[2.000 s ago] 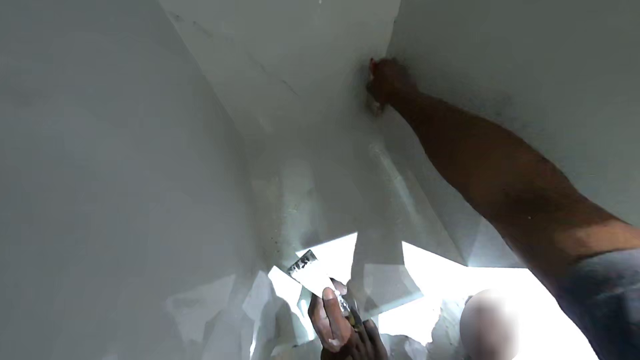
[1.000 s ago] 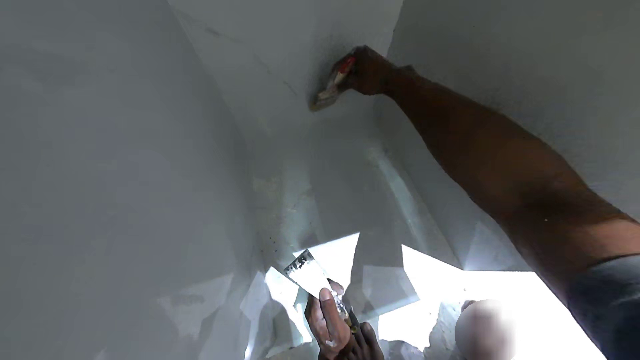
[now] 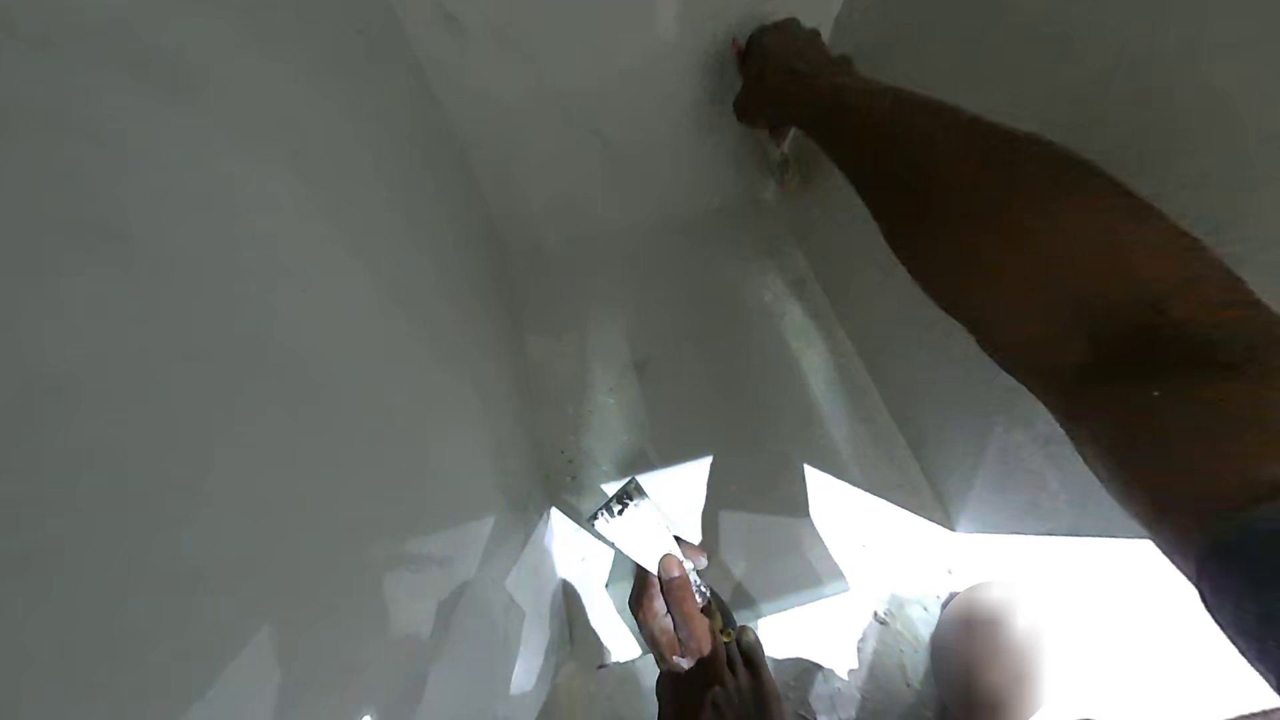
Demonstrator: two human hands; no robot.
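My right hand is raised at the upper middle, closed round a putty knife that it mostly hides; a bit of the red handle and the blade end show against the pale wall near its right corner. Low in the middle, my left hand grips a second putty knife by the handle, thumb on the broad blade. White paste and dark smears cover that blade, which points up and to the left. White paste also marks the fingers.
A smooth grey wall fills the left side, and another wall stands at the right. Bright patches of sunlight lie along the bottom. Toes of a bare foot show beside my left hand. A rounded, blurred shape is at the lower right.
My right hand has moved from the middle of the far wall back toward its right corner, still holding its putty knife. The left hand has stayed in about the same place.
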